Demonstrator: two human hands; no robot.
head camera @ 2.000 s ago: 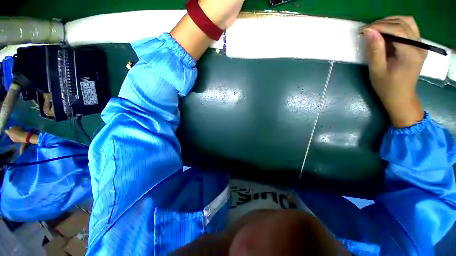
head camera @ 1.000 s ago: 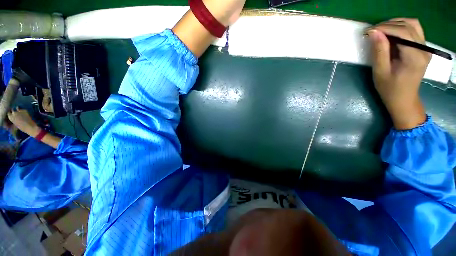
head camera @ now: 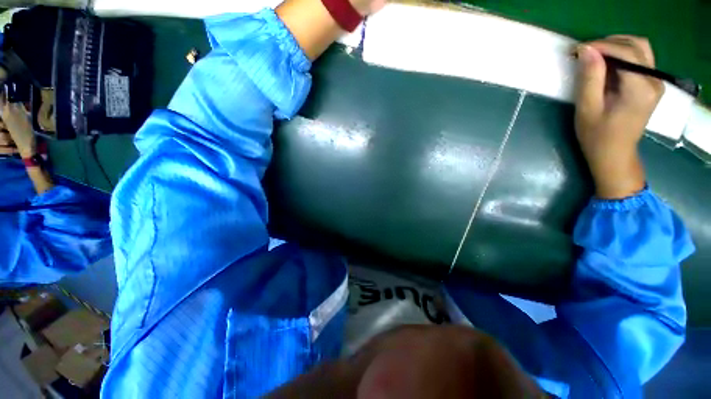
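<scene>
My right hand point(head camera: 624, 97) is over the white line edging point(head camera: 468, 48) at the upper right. Its thumb and fingers are closed on dark tweezers point(head camera: 651, 72), whose long dark end points right. My left hand is mostly cut off by the top edge; only its wrist side point(head camera: 366, 6) shows, above a dark red wrist band point(head camera: 341, 13). What its fingers do is out of the picture. No phone unit is in view.
A shiny dark green mat point(head camera: 405, 164) with a pale seam lies before me. The green belt point(head camera: 538, 19) runs beyond the edging. A black box point(head camera: 86, 74) with a label and cords stands left, beside a neighbouring worker's hand point(head camera: 19, 128) and blue sleeve. Cartons point(head camera: 78, 335) are at lower left.
The view has shifted, so the bench and black box sit higher and further left. My left hand is further out of the top edge. My right hand still holds the tweezers. The neighbouring worker's hand has moved.
</scene>
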